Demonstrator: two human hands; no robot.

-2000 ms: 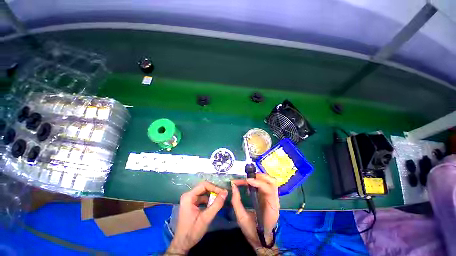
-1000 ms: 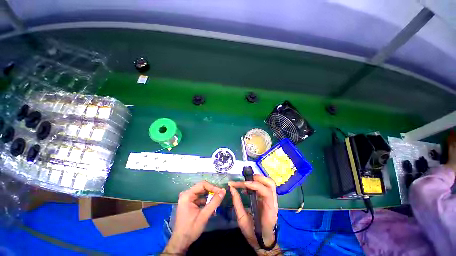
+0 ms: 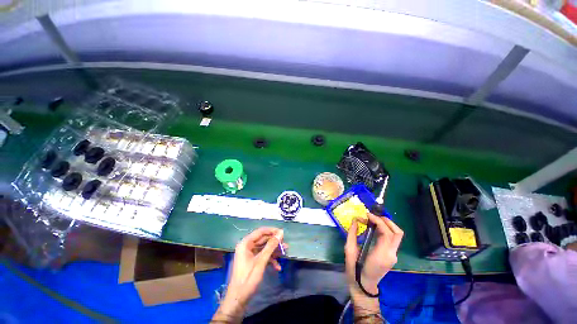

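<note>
My left hand [image 3: 258,258] pinches a tiny pale part [image 3: 282,247] between its fingertips, in front of the white strip [image 3: 253,211]. A round white disc with dark spots [image 3: 290,204] lies on the strip. My right hand [image 3: 374,248] is closed on the soldering iron [image 3: 378,204], whose metal tip points up and away over the right edge of the blue tray [image 3: 360,190]. My right index finger is at the yellow sponge [image 3: 352,215] in the tray; whether it touches is unclear. The green solder spool [image 3: 229,171] stands behind the strip.
A round tin [image 3: 328,188] and a black fan [image 3: 362,166] are beside the tray. The black soldering station [image 3: 449,218] is at right, near a person's sleeve [image 3: 549,278]. Blister trays [image 3: 136,183] with black discs are at left, a cardboard box [image 3: 166,272] below. Small black parts line the back.
My right hand has moved right with the iron, from beside my left hand to the blue tray. My left hand still pinches a small part. The whole view has shifted.
</note>
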